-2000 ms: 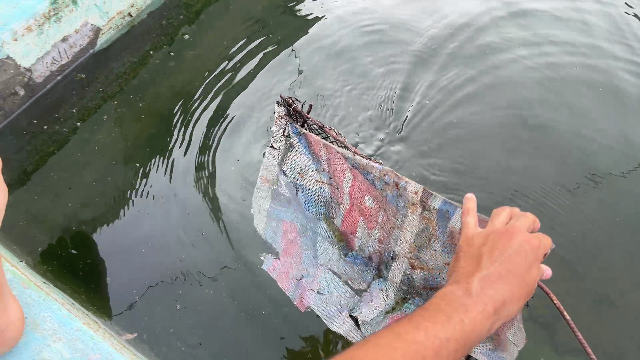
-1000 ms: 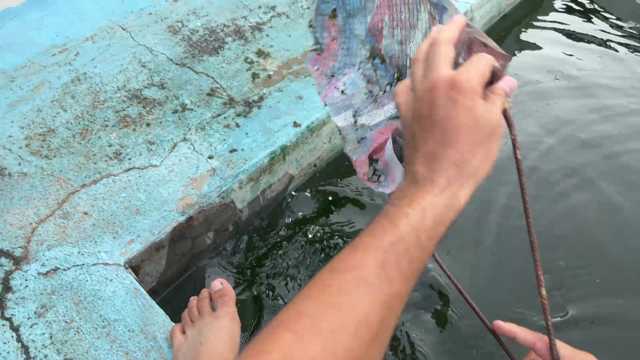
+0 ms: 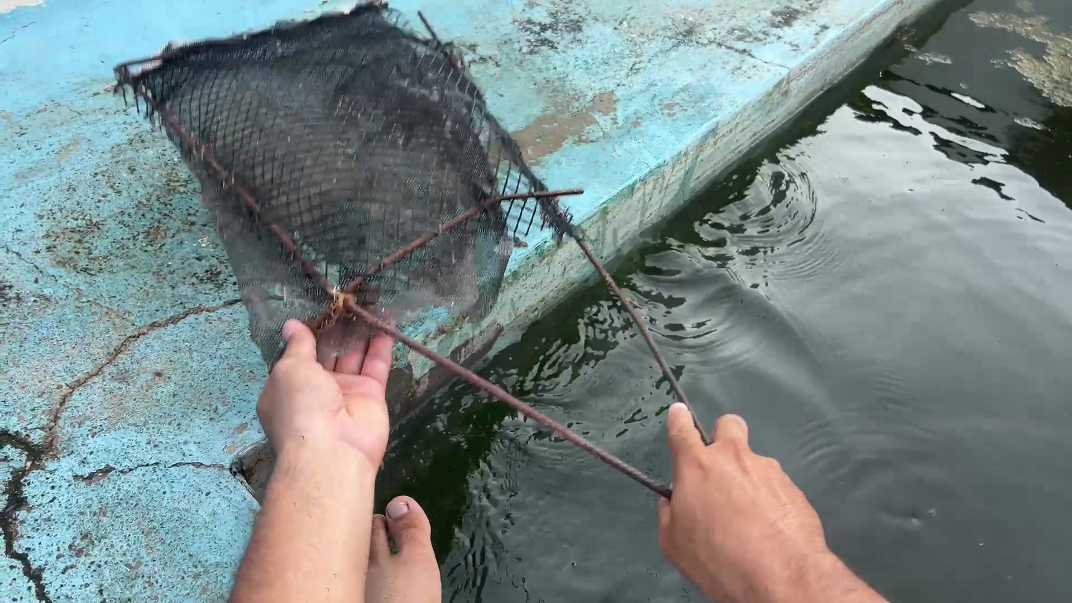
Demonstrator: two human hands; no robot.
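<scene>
A dark mesh net [image 3: 335, 151] on a frame of rusty metal rods [image 3: 502, 398] is held over the blue ledge and the water's edge. My right hand [image 3: 741, 502] is closed around the lower ends of two long rods, above the water. Palm up, my left hand [image 3: 335, 394] is under the near end of the net, beside the orange tie [image 3: 342, 303] where the rods cross. Its fingers are partly behind thin mesh, so whether they grip it does not show.
Cracked, blue-painted concrete [image 3: 126, 402] spans the left and top. Its edge drops to dark, rippled water [image 3: 837, 402] on the right. My bare foot [image 3: 406, 553] is at the bottom, by the corner. Pale scum [image 3: 1038, 50] floats at the upper right.
The net, earlier seen from its colourful sheet side over the water, now shows its dark mesh side by the ledge. One hand now holds the rod ends. The view has swung toward the ledge.
</scene>
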